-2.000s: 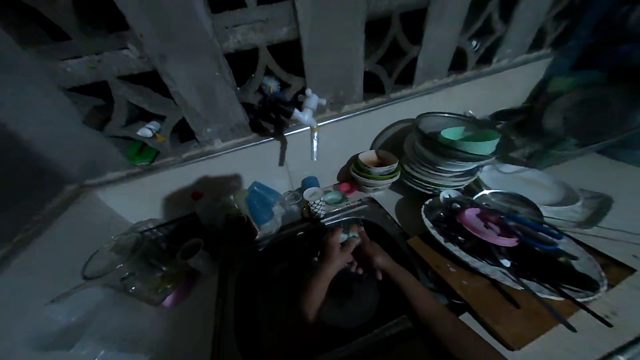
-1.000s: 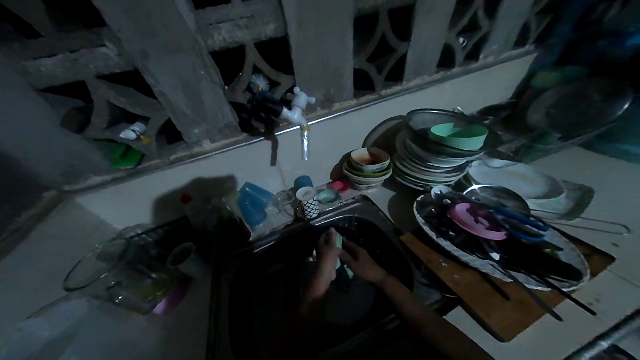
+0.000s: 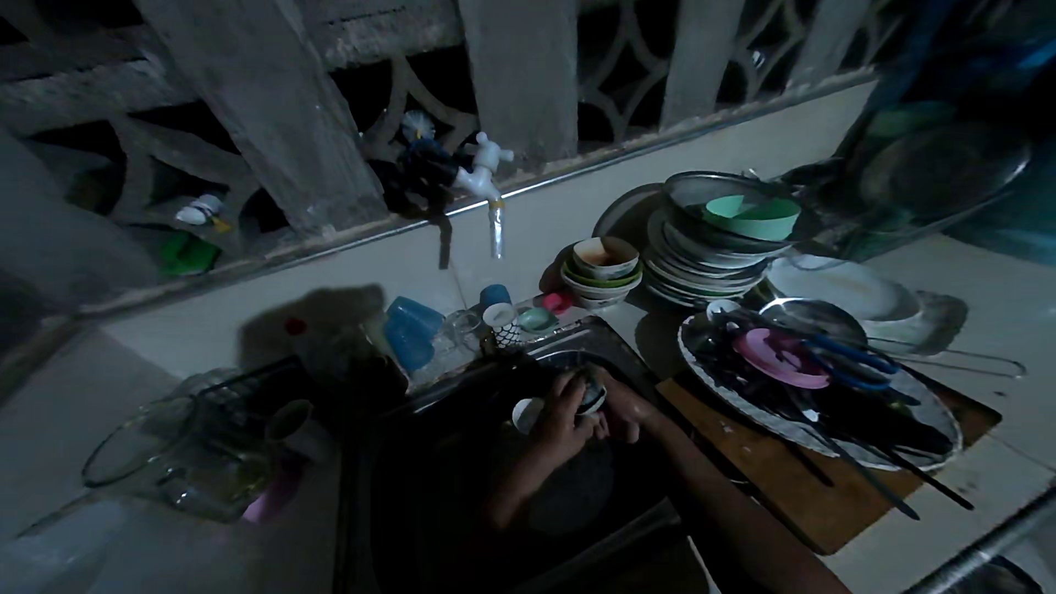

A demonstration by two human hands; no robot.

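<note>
Over the dark kitchen sink (image 3: 615, 337), my left hand (image 3: 561, 425) and my right hand (image 3: 625, 406) meet around a small pale cup (image 3: 592, 399). The left fingers lie over the cup's mouth, and the right hand grips its far side and underside. Another small white cup (image 3: 526, 415) shows just left of my left hand, inside the sink. Below my hands a large round shape in the basin is too dark to name. A white plastic tap (image 3: 485, 173) sticks out from the wall above the sink.
Blue plastic cups (image 3: 411, 330) stand at the sink's back edge. Stacked bowls (image 3: 601, 276) and plates (image 3: 701, 264) are behind to the right. An oval tray (image 3: 949, 412) of utensils rests on a wooden board (image 3: 792, 503). A glass pitcher (image 3: 177, 454) is at left.
The pale cup now shows between my hands, which have stayed together over the sink. A white cup has come into sight beside my left hand.
</note>
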